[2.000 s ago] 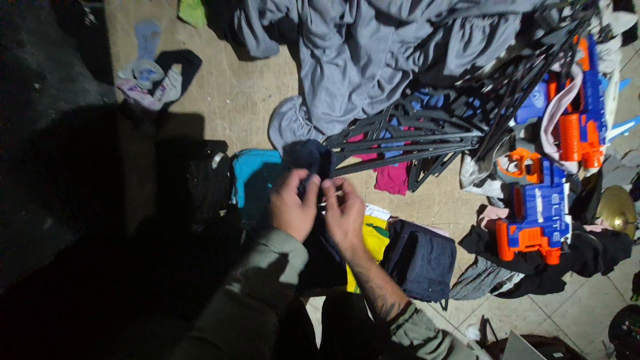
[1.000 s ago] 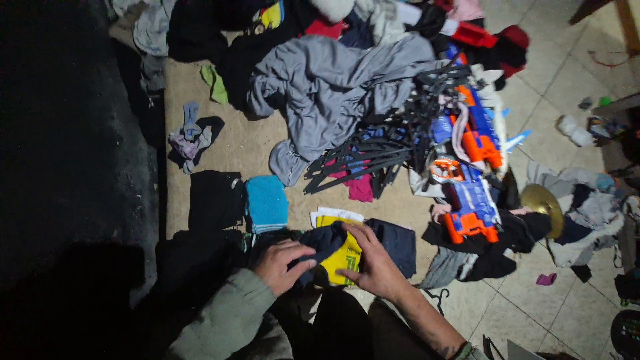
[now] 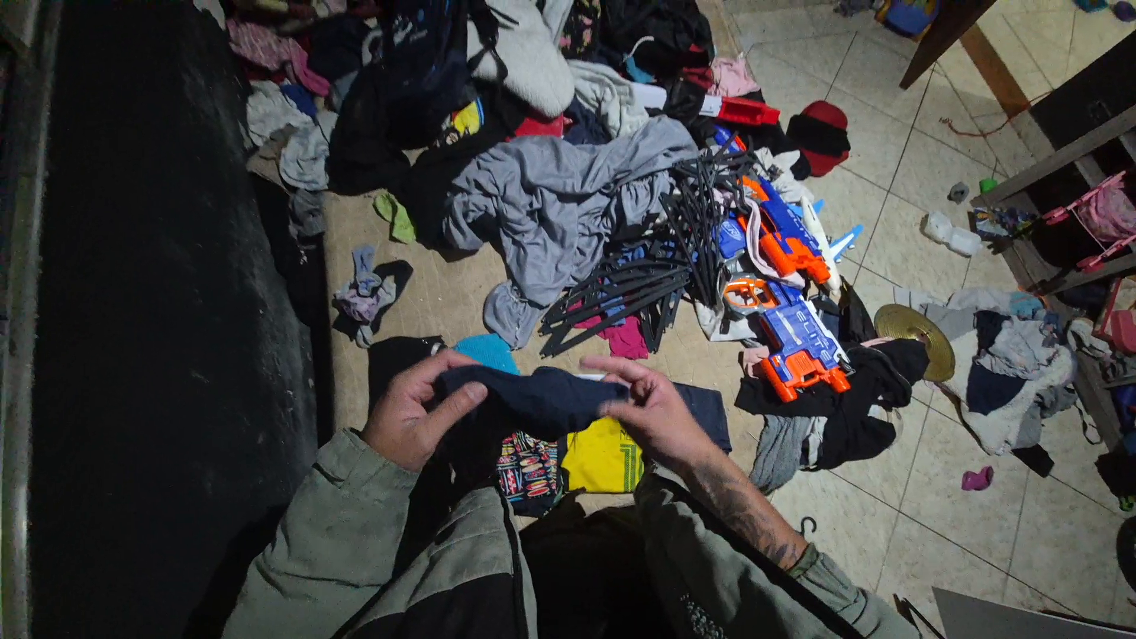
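A dark navy cloth garment (image 3: 532,401) is stretched between my two hands. My left hand (image 3: 424,410) grips its left end between thumb and fingers. At its right end, my right hand (image 3: 652,410) pinches the edge, fingers partly extended. Under and around it lie folded clothes: a yellow garment (image 3: 603,457), a patterned colourful cloth (image 3: 528,470), a navy folded piece (image 3: 706,415), a turquoise one (image 3: 486,352) and a black one (image 3: 399,357). Part of this row is hidden by my hands and the held garment.
Beyond are black hangers (image 3: 621,288), a crumpled grey cloth (image 3: 568,200) and a heap of clothes (image 3: 408,106). Blue-orange toy blasters (image 3: 799,342) lie at right, near a brass-coloured cymbal (image 3: 914,342). A small crumpled garment (image 3: 364,297) sits left, beside a dark upright surface (image 3: 169,311).
My hands have moved apart, and the navy garment is now spread between them, raised over the folded clothes. The view has shifted, showing more of the heap beyond.
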